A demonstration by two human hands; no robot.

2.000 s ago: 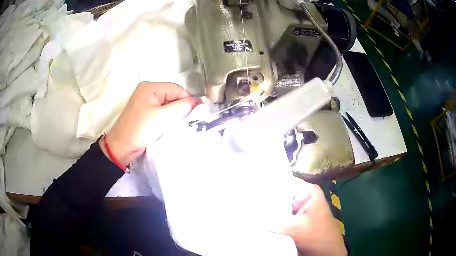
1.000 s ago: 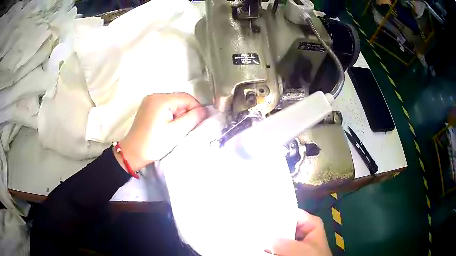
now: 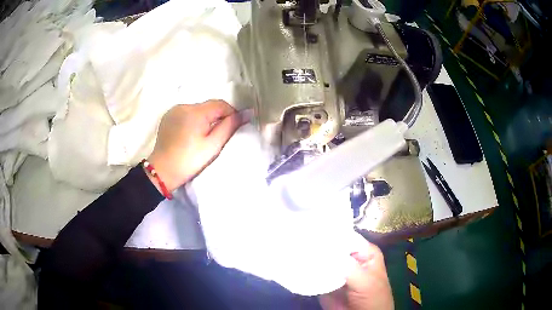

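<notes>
A white garment piece [image 3: 272, 236] hangs between my hands in front of the sewing machine [image 3: 296, 66], glaring under the lamp. My left hand [image 3: 193, 139] is shut on its upper left edge, left of the needle area [image 3: 296, 157]. My right hand [image 3: 363, 281] holds its lower right edge near the bottom of the picture; part of that hand is behind the cloth. The white lamp head [image 3: 357, 160] hangs over the needle area and hides part of it. Glare hides where the cloth meets the machine.
A garment pile [image 3: 163, 66] lies at the left on and beside the table [image 3: 36, 203]. A flat black phone-like rectangle [image 3: 454, 124] and slim black snips or tweezers [image 3: 445, 189] lie right of the machine. Yellow-black tape [image 3: 413, 272] marks the green floor.
The cloth's lower edge has risen and folded toward the right. My left hand has turned slightly, still gripping the cloth. My right hand has moved left overall while holding it.
</notes>
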